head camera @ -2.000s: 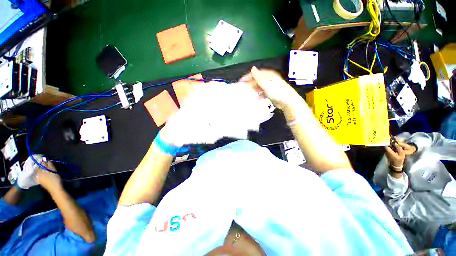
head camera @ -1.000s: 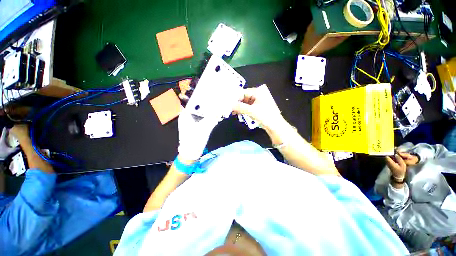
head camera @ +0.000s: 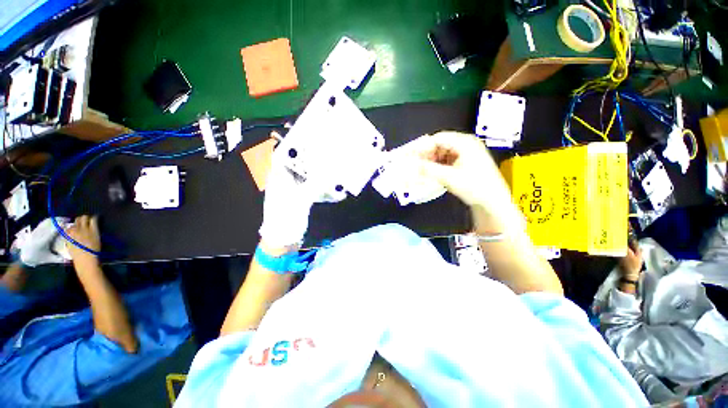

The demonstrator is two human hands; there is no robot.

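Note:
My left hand, in a white glove with a blue wrist strap, holds a white electronic unit by its left edge. The unit has dark dots at its corners and is raised towards the camera. My bare right hand is to its right, bent over a second white unit. Its fingers are overexposed, so I cannot tell whether they grip that unit. Part of the second unit lies behind the first unit's side and my fingers.
White units lie at the left, right and on the green surface. An orange pad and black units are at the back. Blue cables loop left. A yellow carton stands right. Neighbouring workers sit both sides.
The white blur over my hands has resolved into a held unit. Since one second ago, that unit has moved slightly left and down, and my right hand has moved right, away from it.

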